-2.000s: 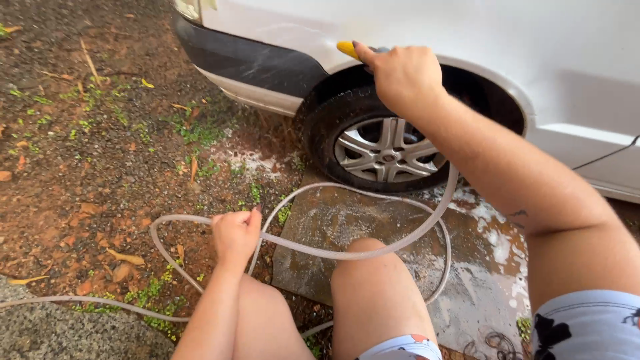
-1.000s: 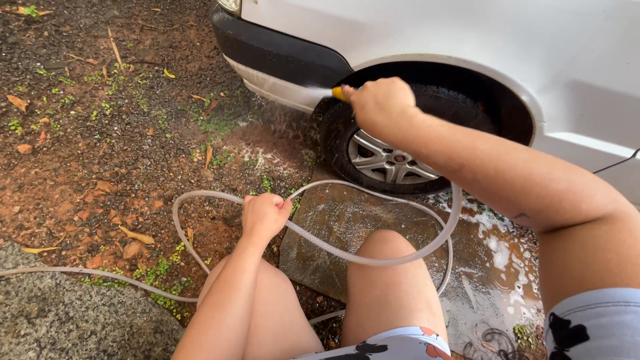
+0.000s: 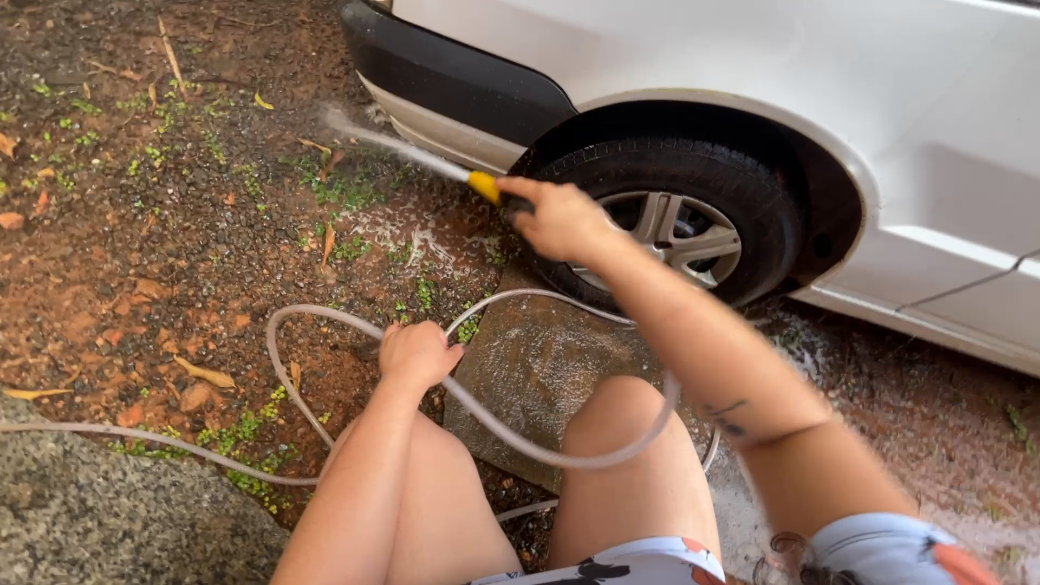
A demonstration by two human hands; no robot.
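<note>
My right hand point(image 3: 565, 219) grips a hose nozzle with a yellow tip point(image 3: 485, 187), held in front of the car's wheel. A jet of water point(image 3: 398, 146) shoots from it to the upper left, past the lower edge of the bumper. My left hand point(image 3: 416, 354) is closed around a clear plastic hose point(image 3: 520, 443), which loops over my right knee and behind my right forearm. Behind the right hand is the wheel, with a black tire point(image 3: 691, 162) and a silver hubcap point(image 3: 703, 242).
A white car point(image 3: 699, 49) with a black bumper strip point(image 3: 463, 77) fills the upper right. Under my knees lies a wet stone slab point(image 3: 544, 349). Gravelly red soil with small weeds spreads left, beside a rough concrete patch point(image 3: 122, 512). Foam spots the ground by the wheel.
The right hand with the nozzle has come down from the fender to in front of the wheel. Its jet now reaches out over the ground by the bumper. The left hand still holds the hose.
</note>
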